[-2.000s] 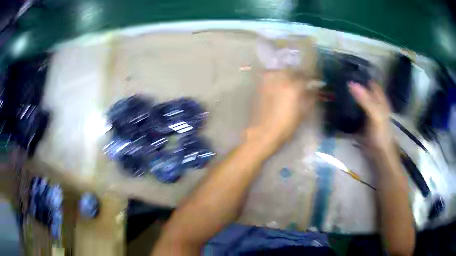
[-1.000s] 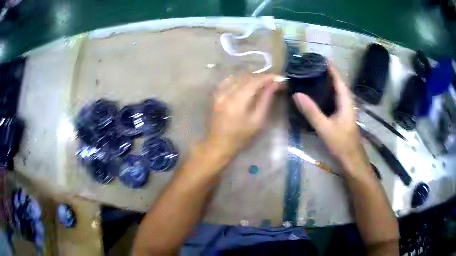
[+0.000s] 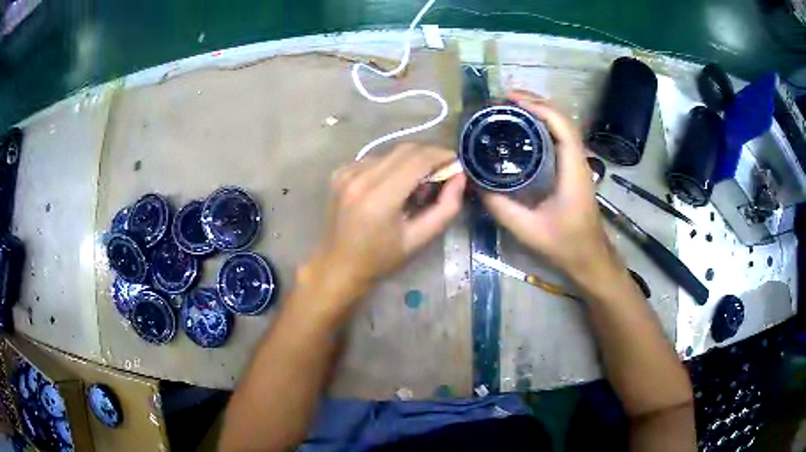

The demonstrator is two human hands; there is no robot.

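A black cylindrical device [image 3: 504,150] is held up over the teal strip, its shiny round ringed end facing the camera. My right hand [image 3: 566,203] wraps around its right and lower side. My left hand [image 3: 393,207] pinches the small pale plug [image 3: 446,172] of a white cable against the device's left side. Whether the plug is inserted cannot be told. The white cable [image 3: 402,97] curves up over the bench's far edge.
Shiny black discs [image 3: 231,219] lie piled at left. Black cylinders [image 3: 626,110] stand at right, near a blue item [image 3: 747,124] and metal box [image 3: 769,203]. A long black handle [image 3: 658,256], thin dark rod [image 3: 650,196] and orange-white tool [image 3: 530,279] lie by my right arm. A cardboard box [image 3: 133,406] is at lower left.
The device now shows its round end to the camera. My left hand holds the plug at its side. The white cable, bunched earlier, is stretched in curves towards my left hand.
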